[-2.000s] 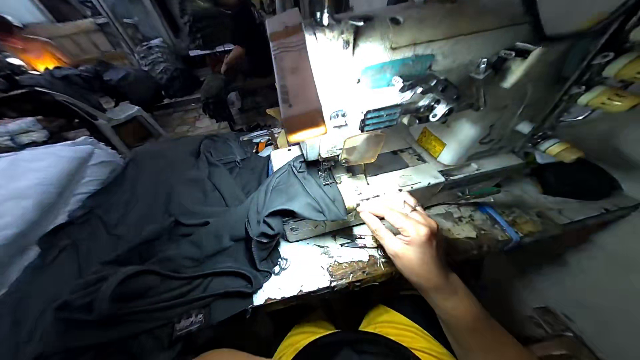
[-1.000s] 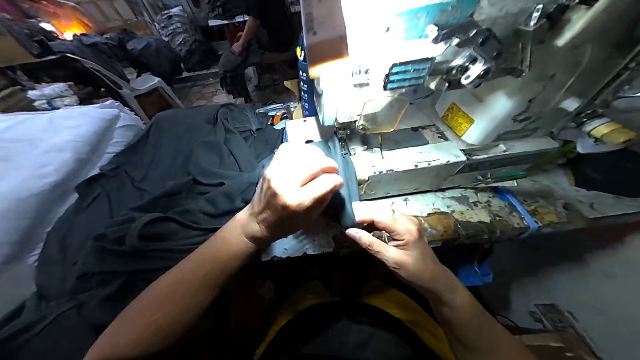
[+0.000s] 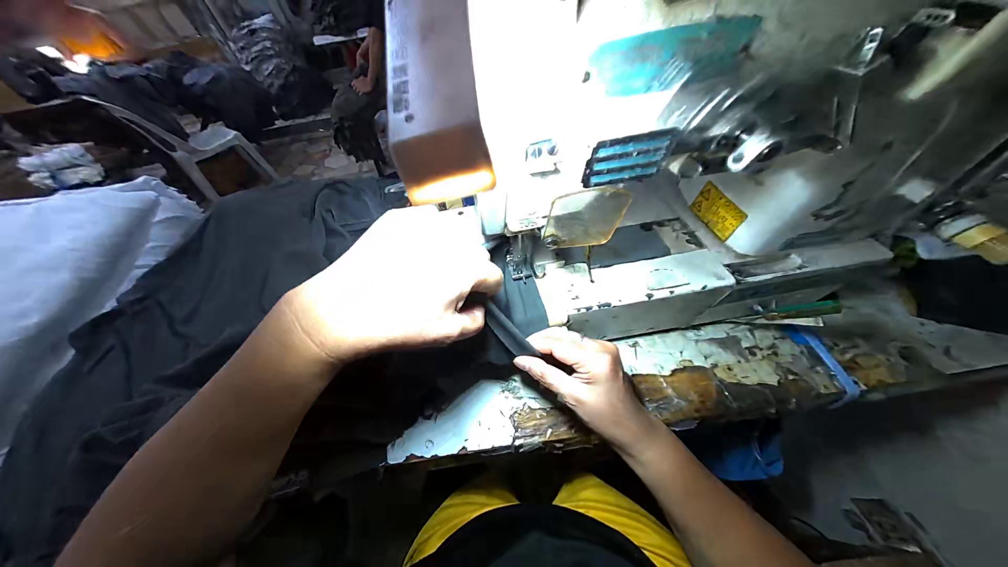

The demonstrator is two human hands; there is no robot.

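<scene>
An industrial sewing machine stands over the work, its presser foot down near a strip of dark fabric. My left hand is left of the foot, brightly lit, its fingers and thumb closed on the dark cloth. From there a folded edge runs down to my right hand, which pinches it between thumb and fingers in front of the machine bed. The rest of the dark garment spreads over the left side. My left hand hides part of the cloth.
White cloth is heaped at the far left. The worn table edge, with peeling surface and a blue strip, runs in front of the machine. A plastic chair, dark bundles and a person's arm are behind.
Two seconds ago only my right hand showed, by the machine bed; my left hand has since come in and holds the cloth. The fabric by the foot is now drawn between both hands.
</scene>
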